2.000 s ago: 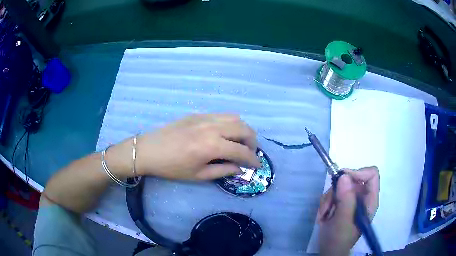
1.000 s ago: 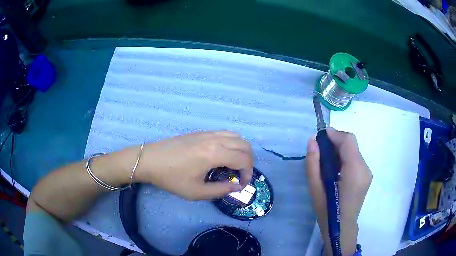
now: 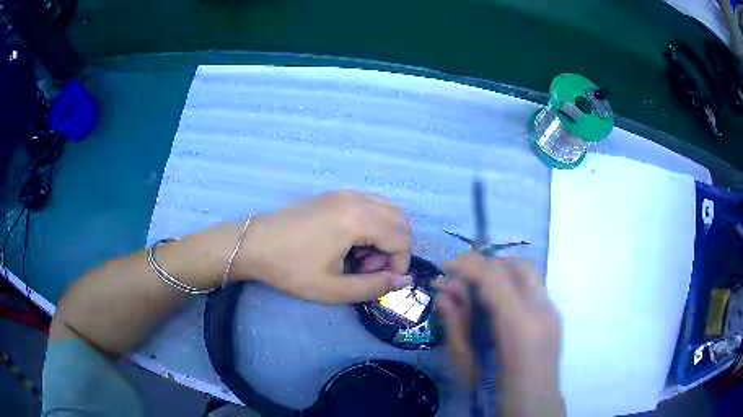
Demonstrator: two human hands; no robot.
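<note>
The open ear cup (image 3: 414, 335) of the black headphones lies on the foam sheet with its green circuit board showing. A silver-white battery (image 3: 407, 303) with yellow at its edge lies on the board. My left hand (image 3: 338, 248) is over the cup's left side, thumb and finger pinched near thin dark wires above the battery. My right hand (image 3: 505, 322), blurred, is at the cup's right edge and holds the soldering iron (image 3: 482, 301), its tip end pointing up and away from the board. The other ear cup (image 3: 379, 391) lies nearer me, joined by the headband (image 3: 218, 342).
A green solder wire spool (image 3: 573, 120) stands at the foam sheet's (image 3: 326, 138) far right. White paper (image 3: 623, 269) lies right of the foam, beside a blue tray (image 3: 692, 358). A blue cap (image 3: 74, 110) and dark cords lie left. Black items lie far right.
My right hand has moved left with the soldering iron, from beside the spool to the open ear cup's right edge. My left hand stays over the cup, its fingers slightly shifted.
</note>
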